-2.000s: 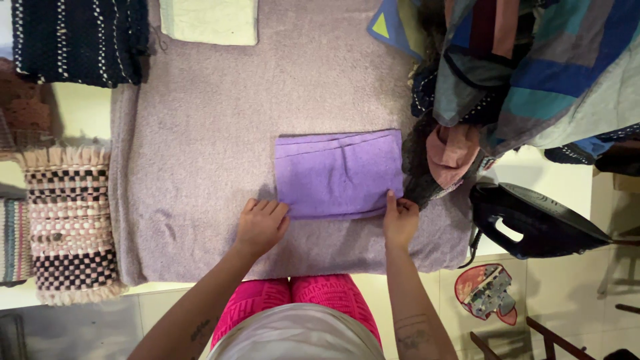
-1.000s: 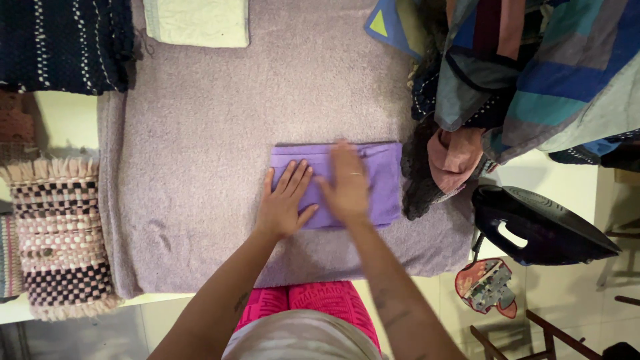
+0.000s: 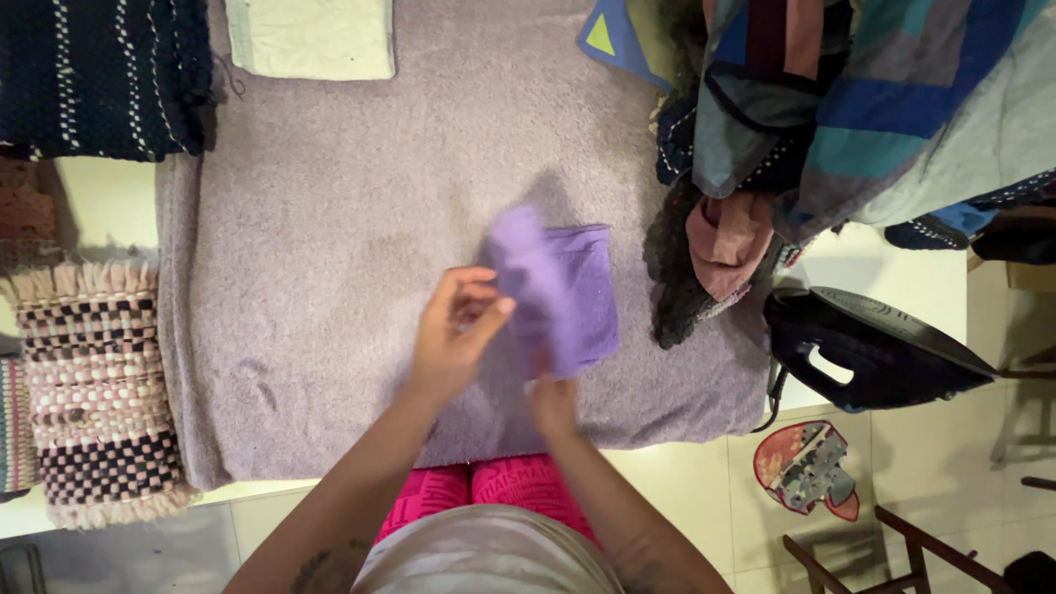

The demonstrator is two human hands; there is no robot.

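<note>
A purple cloth (image 3: pixel 582 289) lies near the front of the mauve towel (image 3: pixel 371 206), its right part flat on the towel. Its left part is lifted and folding over toward the right, blurred by motion. My right hand (image 3: pixel 554 404) grips the lower edge of this raised part, the fingertips partly hidden by the cloth. Just left of the cloth, my left hand (image 3: pixel 464 322) is raised with thumb and fingers apart, holding nothing that shows.
A black iron (image 3: pixel 874 351) rests at the right edge beside heaped patchwork fabric (image 3: pixel 866 132) and a pink cloth (image 3: pixel 730 239). Woven mats (image 3: pixel 99 396) and dark knitted fabric (image 3: pixel 91 74) lie left. A folded white cloth (image 3: pixel 313 37) is at the back.
Both hands were pressed on the flat, wide purple cloth a second ago. Now its left part is up and turned toward the right, my right hand has moved to its lower edge, and my left is off it.
</note>
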